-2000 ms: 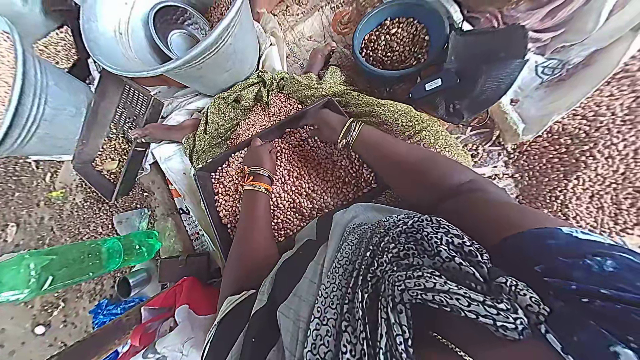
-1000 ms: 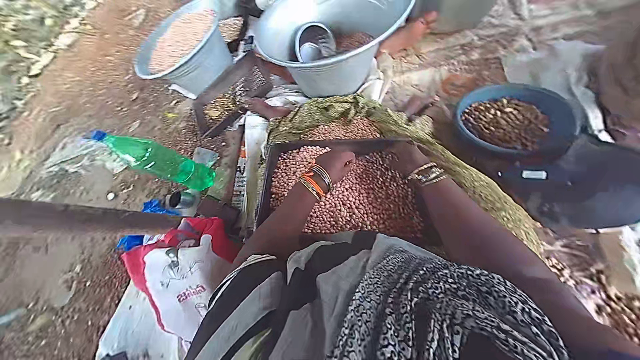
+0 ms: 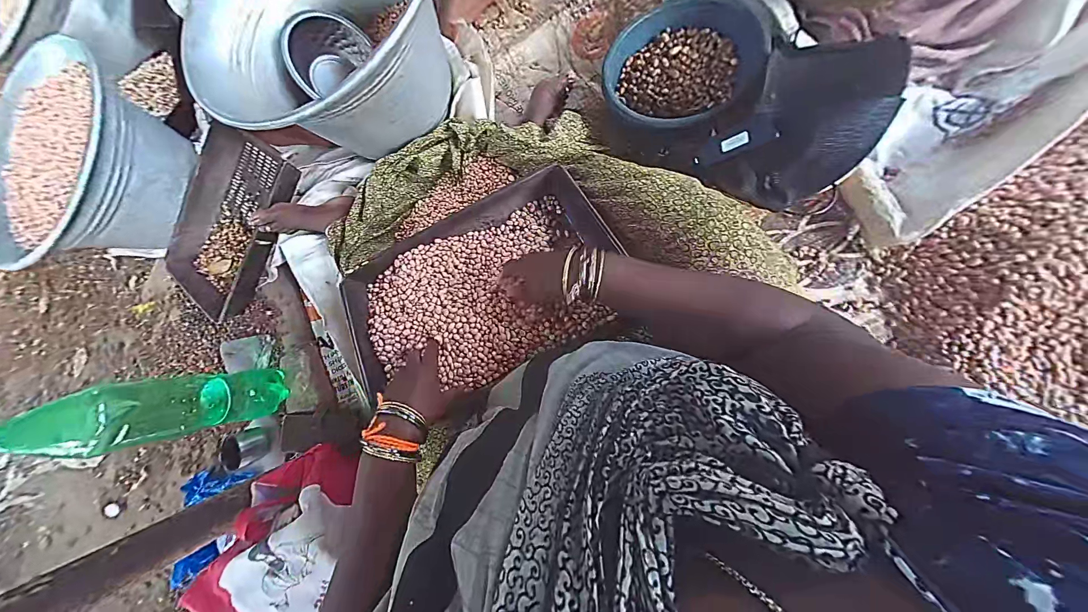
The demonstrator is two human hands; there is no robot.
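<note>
A dark rectangular tray (image 3: pixel 586 204) rests on my lap, spread with small pinkish-brown nuts or seeds (image 3: pixel 459 297). My left hand (image 3: pixel 422 380), with bangles and an orange band at the wrist, touches the seeds at the tray's near left part. Farther right, my right hand (image 3: pixel 534 279), also wearing bangles, has its fingers down among the seeds. Whether either hand holds any of them is hidden. More of the same seeds (image 3: pixel 455 197) lie on the green patterned cloth (image 3: pixel 680 204) just beyond the tray.
Metal tubs (image 3: pixel 382 102) and a seed-filled bucket (image 3: pixel 140 191) stand at the upper left, beside a perforated tray (image 3: pixel 200 280). A blue basin (image 3: pixel 612 72) of dark nuts sits near a black plastic scoop or pan (image 3: pixel 833 119). A green bottle (image 3: pixel 136 412) is at left; a seed heap (image 3: pixel 1003 306) at right.
My left hand has moved from the tray's middle to its near left part, and my right hand from the far edge in toward the middle. The view has swung.
</note>
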